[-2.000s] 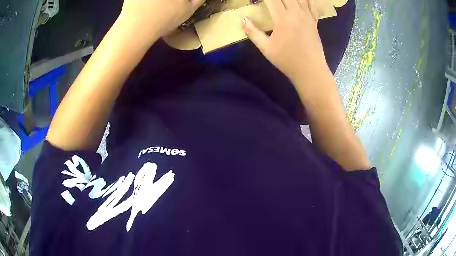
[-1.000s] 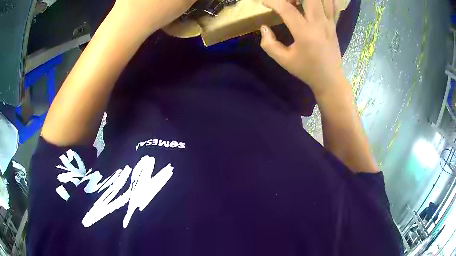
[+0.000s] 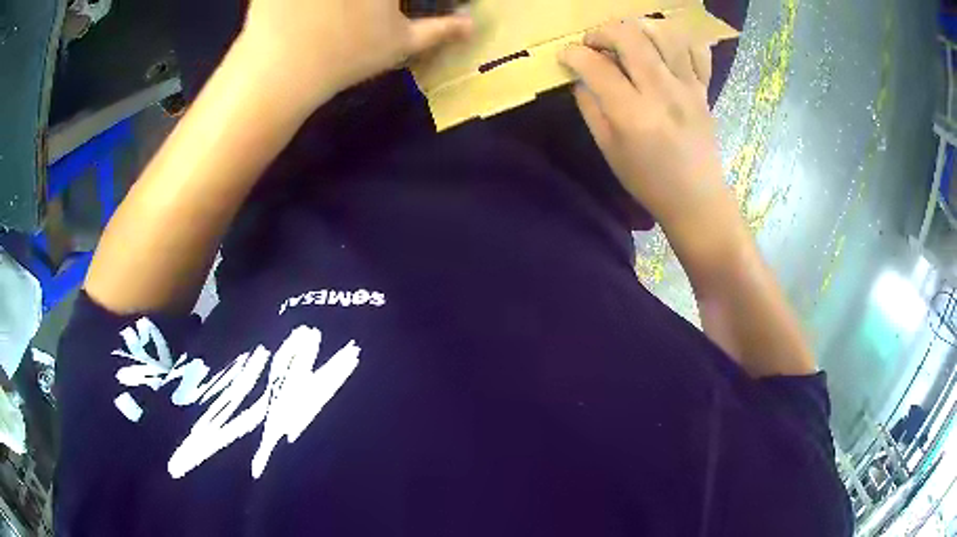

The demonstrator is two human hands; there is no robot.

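A tan cardboard box (image 3: pixel 493 92) is at the top of the picture, cut off by its upper edge. Its near flap shows dark slots and a notched edge. My bare right hand (image 3: pixel 656 110) lies on the right part of the flap, fingers bent over its edge. My bare left hand (image 3: pixel 341 37) is at the box's left side and cut off by the top edge. Its blurred thumb points right over the cardboard; the other fingers are hidden. No contents of the box can be seen.
My dark T-shirt (image 3: pixel 504 357) with white lettering fills the middle. A dark green-grey bench edge (image 3: pixel 23 126) and blue frame parts (image 3: pixel 89 173) are at the left. Grey floor (image 3: pixel 829 136) with worn yellow marks and metal racks are at the right.
The dark components seen at the box's left before are out of sight. The slotted flap now shows broad and flat. My right hand has bent its fingers onto the flap; my left thumb has come into view.
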